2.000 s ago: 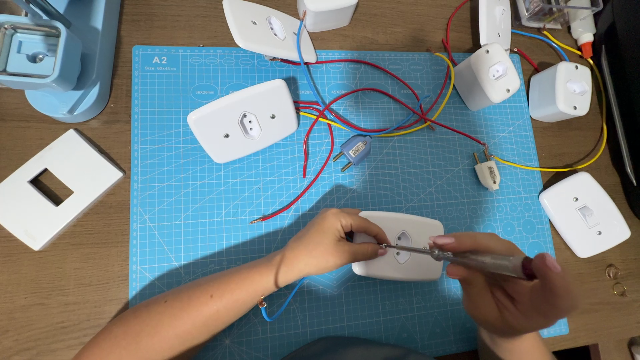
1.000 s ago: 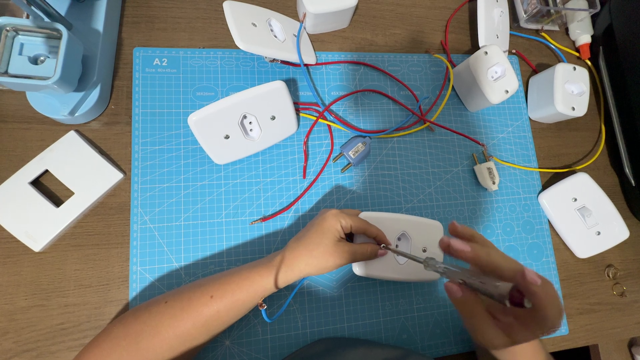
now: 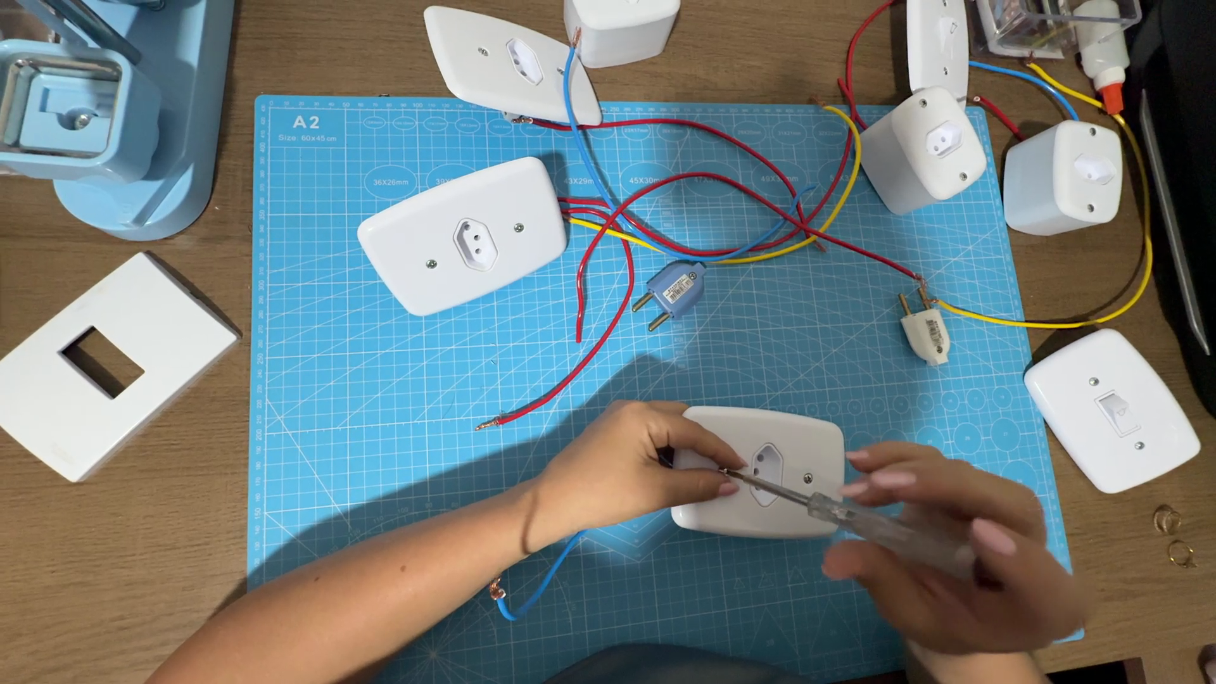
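A white outlet plate [image 3: 793,518] lies on the blue cutting mat [image 3: 427,361], a screw showing right of its socket. My left hand [image 3: 627,465] pinches at the plate's left side, thumb and index finger around the tip of a clear-handled screwdriver [image 3: 841,513]; any screw between them is too small to tell. The screwdriver slants down to the left across the socket. My right hand [image 3: 969,551] is around its handle, blurred, with some fingers lifted off. A blue wire [image 3: 546,584] with a bare copper end comes out below my left wrist.
Another outlet plate [image 3: 399,237] with red and yellow wires lies beyond my hands, near a blue plug [image 3: 679,290] and a white plug [image 3: 926,337]. A switch plate [image 3: 1092,418] and gold rings [image 3: 1181,554] are right, a blank frame [image 3: 57,380] left, white outlet boxes [image 3: 902,171] at the back right.
My left hand stays at the plate's left side. The fingers of my right hand have shifted and loosened around the screwdriver handle; its tip remains at my left fingertips.
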